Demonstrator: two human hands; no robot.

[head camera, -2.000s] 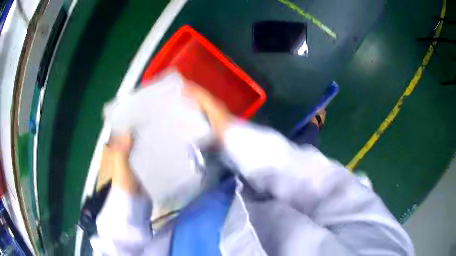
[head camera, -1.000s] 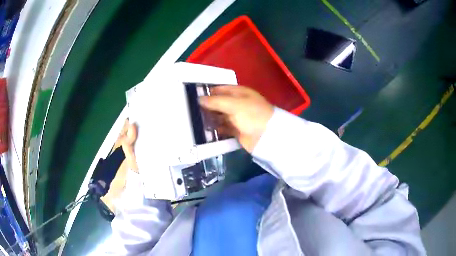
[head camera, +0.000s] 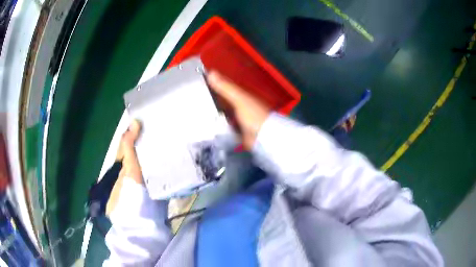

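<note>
A white-grey device housing [head camera: 169, 130] is held up in front of me, its flat face with small screw spots along the edges towards the camera. A blurred metal mechanism shows at its lower right corner. My left hand [head camera: 130, 143] holds the housing's left edge, thumb on the face. My right hand [head camera: 241, 107] holds its upper right side; some fingers are hidden behind or at the opening side. A black tool-like object [head camera: 100, 193] is by my left wrist, partly hidden.
A red bin [head camera: 245, 68] lies just beyond the housing. A glossy dark panel [head camera: 314, 35] is farther right. Another person's hand [head camera: 348, 123] is near a blue strip-like object [head camera: 360, 103]. The green conveyor belt [head camera: 99, 73] with a white rail runs along the left.
The housing has turned so its flat face shows and its dark opening no longer does. My right hand has moved from the opening to the housing's upper right edge.
</note>
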